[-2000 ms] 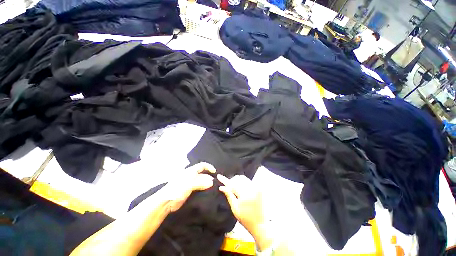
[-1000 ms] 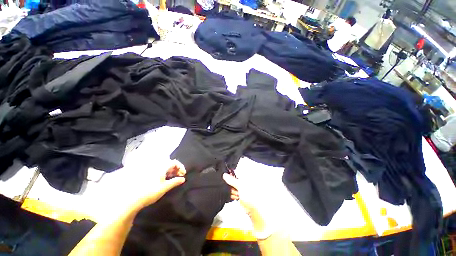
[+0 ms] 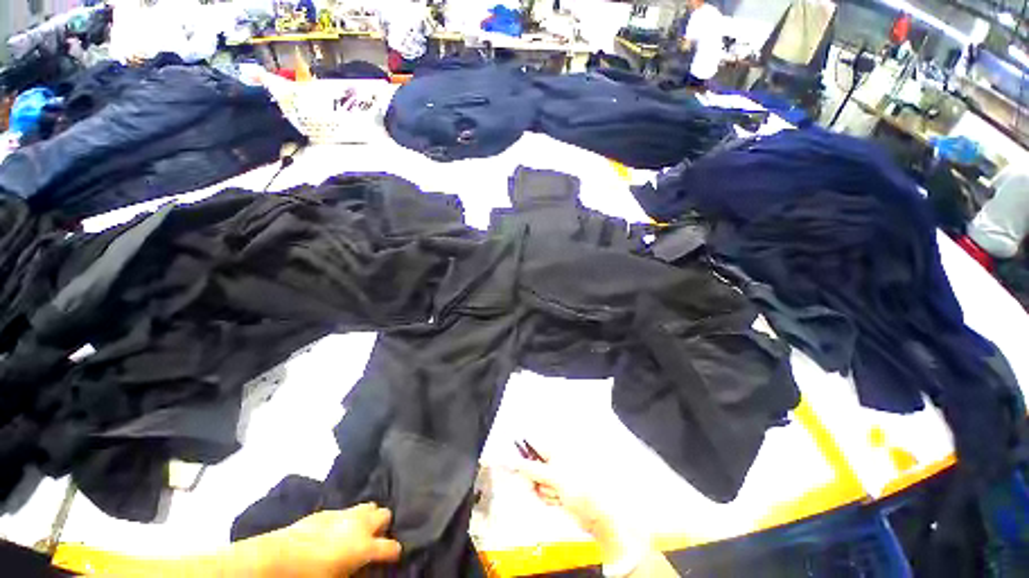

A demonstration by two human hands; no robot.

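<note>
A black garment (image 3: 434, 395) lies over the table and hangs down over its front edge, with a smoother grey-black patch near its lower end. My left hand (image 3: 350, 536) is at the bottom of the picture, its fingers pinching the black cloth beside that patch. My right hand (image 3: 559, 491) is to the right of the cloth, above the white table, apart from the garment. It holds small dark snips (image 3: 528, 452), whose two short points stick out past the fingers.
A black garment heap (image 3: 214, 282) covers the left and centre of the table (image 3: 564, 435). Navy piles lie at the far left (image 3: 169, 124), far middle (image 3: 463, 107) and right (image 3: 835, 215). A white basket (image 3: 339, 110) stands at the far side. A person (image 3: 705, 43) is in the background.
The cloth near me has been drawn out and now shows the greyer patch. My left hand has moved lower, and my right hand has come away from the cloth with the snips showing. The view has shifted.
</note>
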